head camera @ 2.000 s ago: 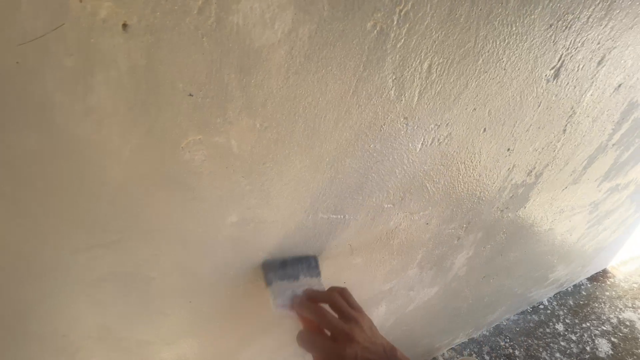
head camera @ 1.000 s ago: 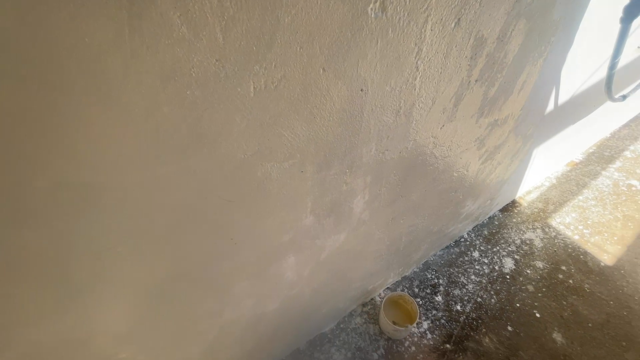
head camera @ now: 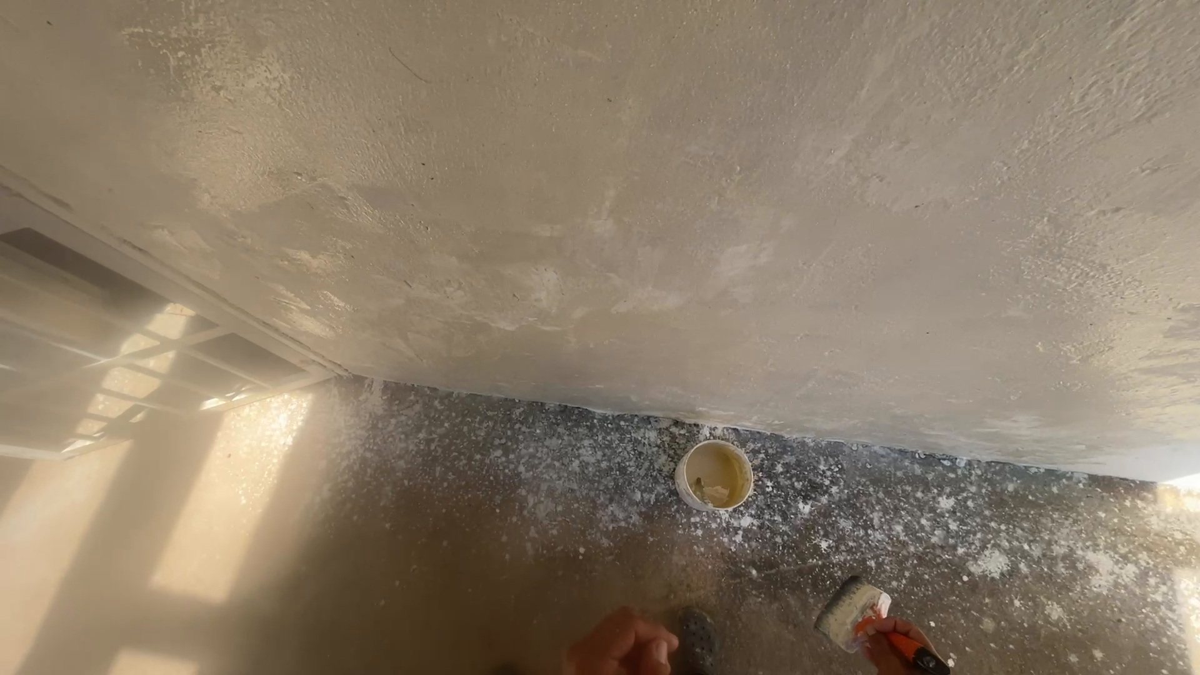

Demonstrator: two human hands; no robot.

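Observation:
My right hand point(head camera: 895, 647) grips the orange handle of a wide paintbrush point(head camera: 851, 609), low at the right; pale paint or filler coats its white part, and its dark end points up and left. At the bottom middle, my left hand point(head camera: 622, 643) has its fingers curled, and nothing shows in it. An open white bucket point(head camera: 714, 475) with cream-coloured material inside stands on the floor near the wall's foot, above and between the hands. The plastered wall point(head camera: 600, 206) fills the upper view, with rough, damp-looking patches.
White flakes and spatters cover the dark floor point(head camera: 487, 469) along the wall. At the left is a barred metal frame point(head camera: 169, 342) with sunlight falling through it onto the floor. The tip of a dark shoe point(head camera: 696, 633) shows between my hands.
Two seconds ago my hand held the tool against the wall; now it is over the floor, off the wall. My left hand has come into view. The view has swung to the left and down.

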